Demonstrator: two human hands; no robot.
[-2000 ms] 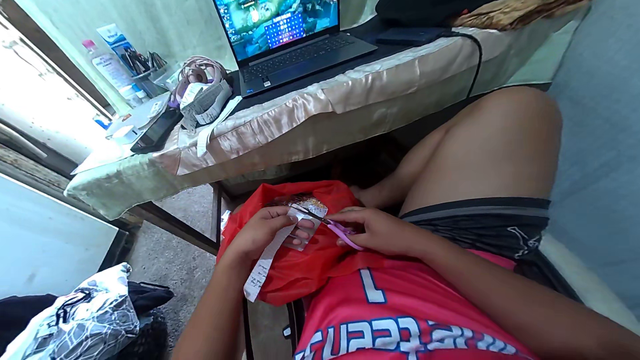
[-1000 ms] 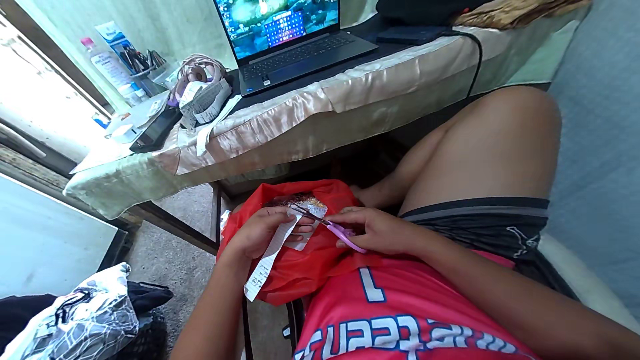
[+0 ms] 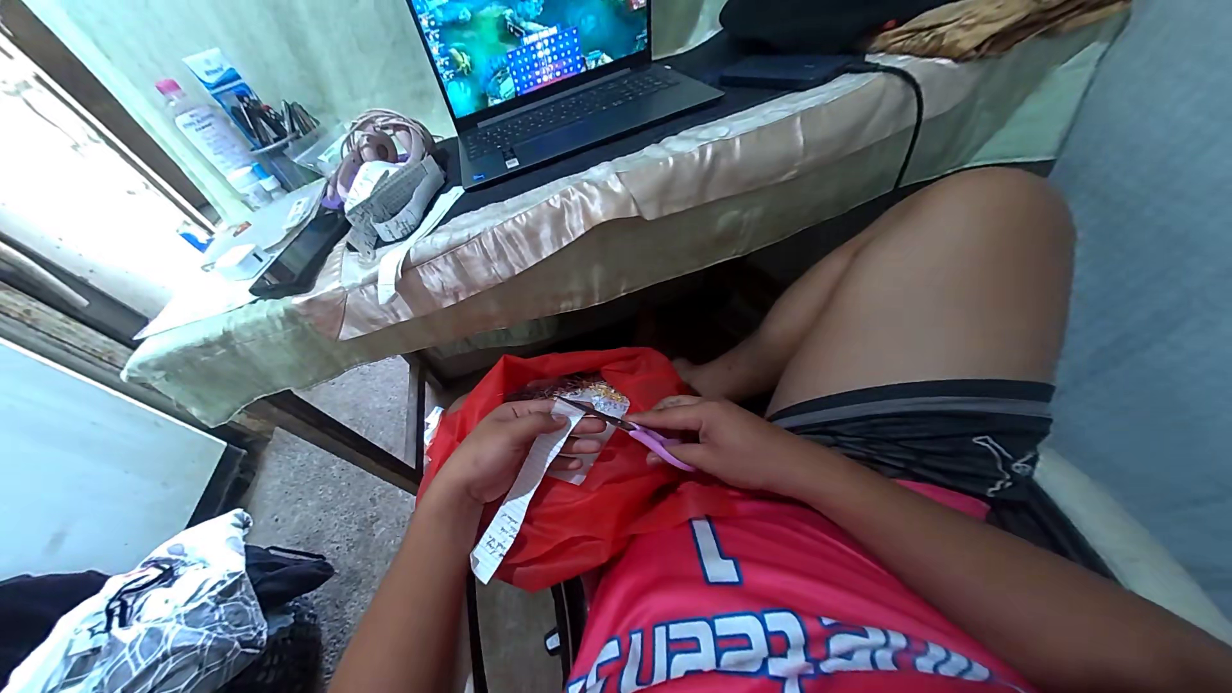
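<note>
My left hand [image 3: 520,445] pinches a long white paper strip [image 3: 525,491] near its upper end; the strip bears writing and hangs down toward my lap. In my right hand [image 3: 717,438] is a pair of scissors with pink handles [image 3: 664,449], its dark blades pointing left at the strip's upper end. Whether the blades touch the paper is hard to tell. Below both hands a red plastic bag [image 3: 587,525] rests on my lap, its mouth open, with small paper scraps inside.
Ahead stands a cloth-covered table [image 3: 539,260] with a lit laptop [image 3: 577,115], a rolled bundle of paper strips [image 3: 399,197], a pen holder [image 3: 279,144] and a bottle [image 3: 207,130]. A patterned white bag [image 3: 183,597] lies at lower left. A black cable [image 3: 914,125] hangs over the table edge.
</note>
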